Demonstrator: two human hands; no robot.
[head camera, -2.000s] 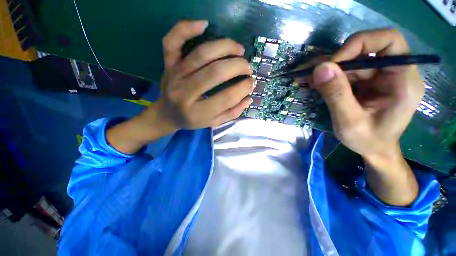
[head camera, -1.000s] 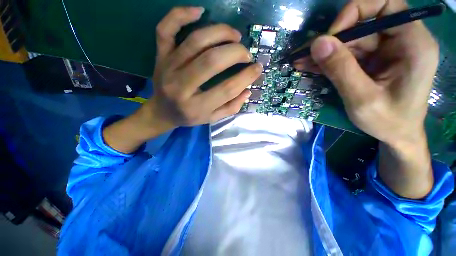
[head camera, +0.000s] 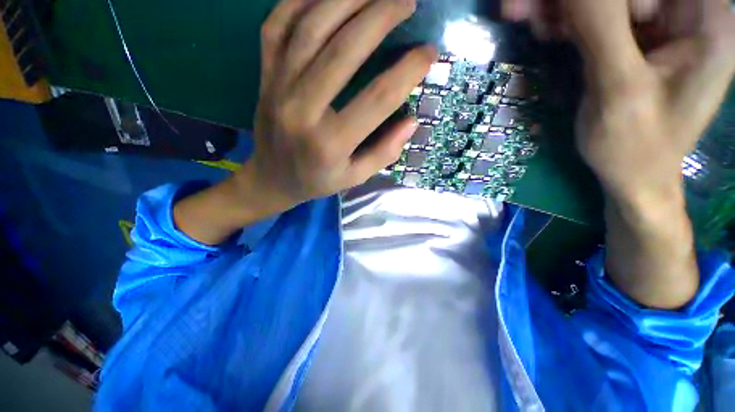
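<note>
A panel of joined green circuit boards (head camera: 459, 137) with square dark chips lies on the green mat (head camera: 201, 56) near its front edge. My left hand (head camera: 330, 105) is at the panel's left side, fingers spread, with fingertips at its upper left edge; I see nothing held in it. My right hand (head camera: 645, 96) is raised beyond the panel's right side, blurred and cut off by the top edge. Its fingertips are hard to make out, and the tweezers do not show.
A bright glare (head camera: 469, 42) lies just behind the panel. A thin pale wire (head camera: 133, 68) is on the mat at the left. An orange-yellow object (head camera: 22, 68) stands at the far left edge. Tangled green strands (head camera: 717, 213) are at the right.
My right hand has left the panel and moved up and right, and the dark tweezers have gone from sight. My left hand has shifted up a little. More of the panel's right side shows.
</note>
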